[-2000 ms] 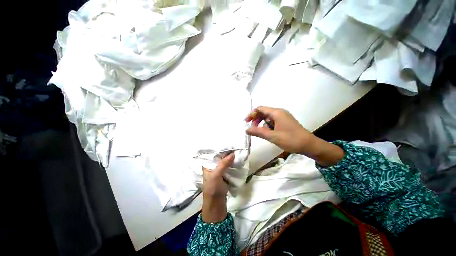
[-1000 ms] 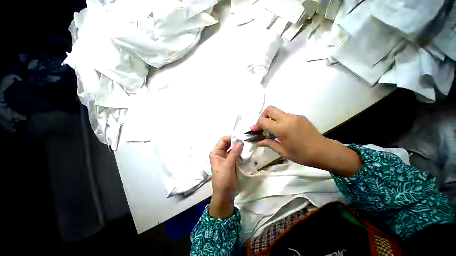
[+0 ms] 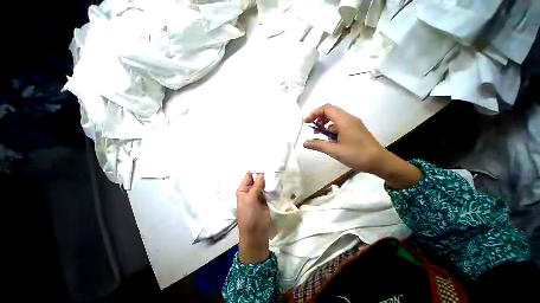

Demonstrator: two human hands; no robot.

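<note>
A white garment (image 3: 237, 124) lies spread on the table in front of me, overexposed, its lower edge near my lap. My left hand (image 3: 253, 204) pinches the garment's edge between thumb and fingers near the front edge of the table. My right hand (image 3: 346, 139) is raised to the right of the garment, apart from my left hand. It holds small dark thread snips (image 3: 324, 131), mostly hidden in the palm, with thumb and forefinger apart. A tiny dark dot (image 3: 293, 196) shows on the cloth right of my left hand. No loose thread can be made out.
A crumpled white garment heap (image 3: 142, 59) covers the far left of the white table (image 3: 155, 251). Flat layered white pieces (image 3: 438, 53) lie at the far right. White cloth (image 3: 343, 216) lies over my lap. A greyish pile (image 3: 503, 151) is beyond the table at right.
My right hand with the snips has moved up and away from my left hand, after being close to it a second ago. My left hand has moved slightly left and down.
</note>
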